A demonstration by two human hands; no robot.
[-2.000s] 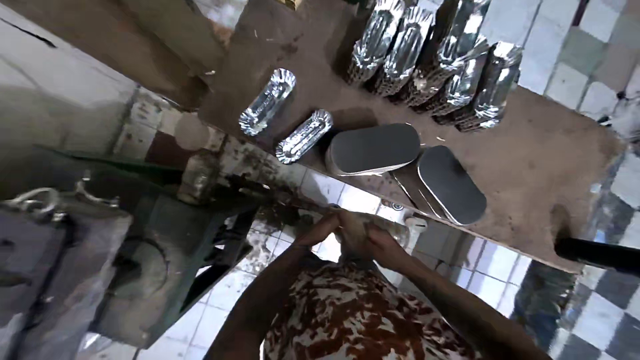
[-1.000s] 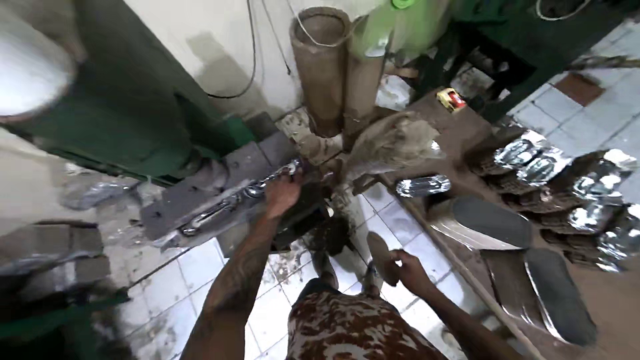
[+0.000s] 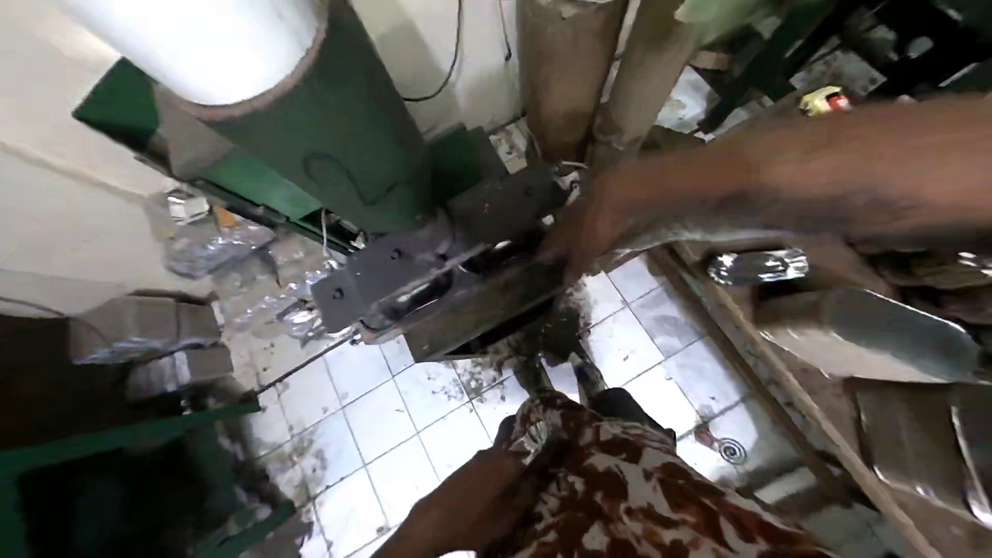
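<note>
A green press with a dark metal die block (image 3: 387,267) stands ahead, and shiny metal shows in the die's slot. My right hand (image 3: 585,229), blurred, reaches across from the right to the block's right end; its fingers and anything in them are unclear. My left hand (image 3: 496,484) is low in front of the patterned garment (image 3: 635,488), fingers partly hidden, and whether it holds anything cannot be told. On the bench at right lie an oval foil tray (image 3: 758,266), a stack of dark-topped oval sheets (image 3: 891,333) and a second stack (image 3: 907,442).
Tall brown cylinders (image 3: 570,77) stand behind the die. Plastic-wrapped bundles (image 3: 225,248) and grey blocks (image 3: 143,329) lie at left. The wooden bench edge (image 3: 783,395) runs along the right, and a green metal frame (image 3: 132,434) is at lower left. A coil (image 3: 731,450) lies on the tiled floor.
My left hand has come back from the die to the front of my body. My right hand, which held a flat oval piece low down, has moved up to the die. The view has turned left.
</note>
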